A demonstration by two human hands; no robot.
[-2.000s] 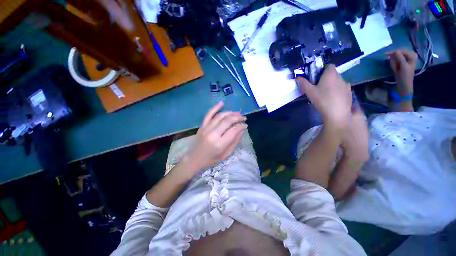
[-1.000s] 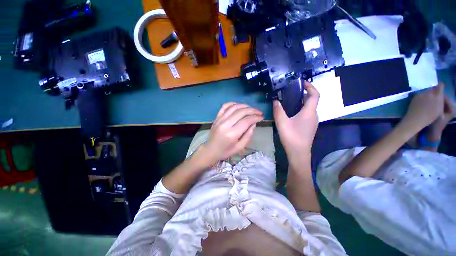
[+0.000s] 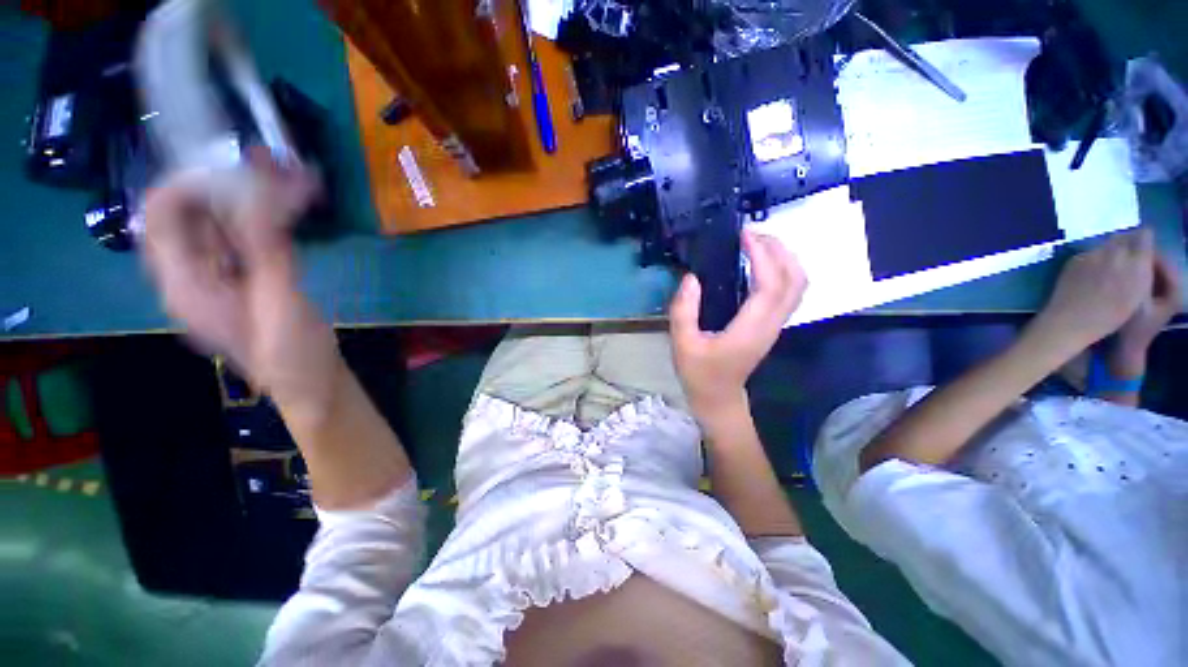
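My left hand (image 3: 235, 261) is raised over the left part of the bench and holds the white tape roll (image 3: 169, 91); both are blurred. My right hand (image 3: 739, 319) grips the dark grip part of a black camera unit (image 3: 691, 150) at the bench's front edge. The unit has a pale label, and its lens barrel points left. A second black camera unit (image 3: 127, 170) lies behind my left hand and the tape roll, mostly hidden.
The orange stand (image 3: 560, 183) is between my hands, with a blue-handled tool (image 3: 541, 111) on it. White papers (image 3: 938, 85) with a black adhesive sheet (image 3: 958, 215) lie at right, beside another person's arm (image 3: 1003, 352). Clear plastic (image 3: 788, 20) and tweezers (image 3: 912, 55) lie behind.
My left hand has moved left from over my lap, and the tape roll is off the orange base and in it. My right hand and its camera unit have shifted slightly left.
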